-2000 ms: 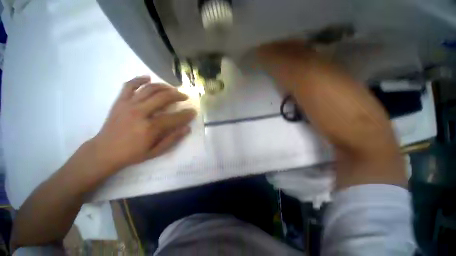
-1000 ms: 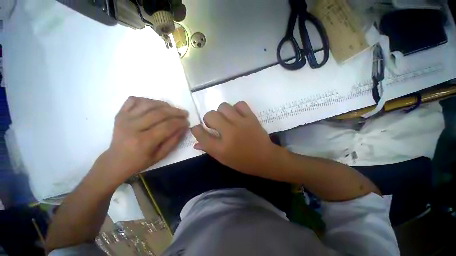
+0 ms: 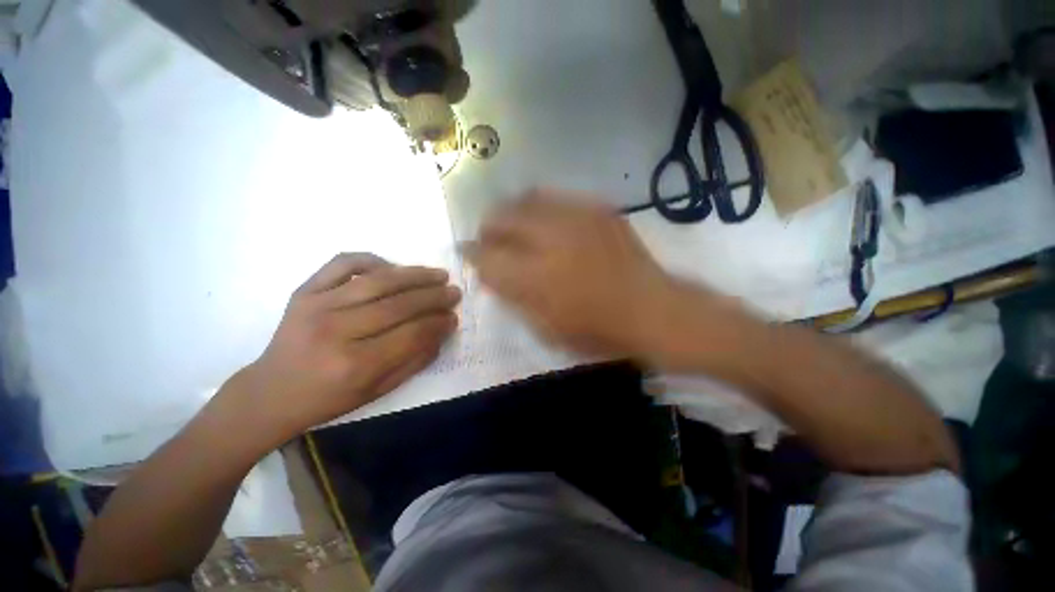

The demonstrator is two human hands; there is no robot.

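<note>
The large white fabric piece (image 3: 174, 220) lies left of the needle, its right edge running down from the presser foot and needle (image 3: 430, 141). My left hand (image 3: 370, 330) lies flat on the fabric near that edge, fingers together and pointing right. My right hand (image 3: 555, 272) is blurred, just right of the edge, fingertips by the fabric; whether it pinches the edge cannot be told. The sewing machine (image 3: 266, 46) is above, its lamp glowing on the fabric.
Black shears (image 3: 708, 174) lie right of the needle, beside a tan paper tag (image 3: 792, 133). Snips (image 3: 862, 237) and a dark flat object (image 3: 954, 150) lie farther right. White cloth (image 3: 937, 359) hangs below the table edge. A carton (image 3: 295, 520) stands at lower left.
My right hand first came down from under the machine head to the fabric edge, then moved slightly up and right. My left hand stays on the fabric. The shears, hidden earlier, now show.
</note>
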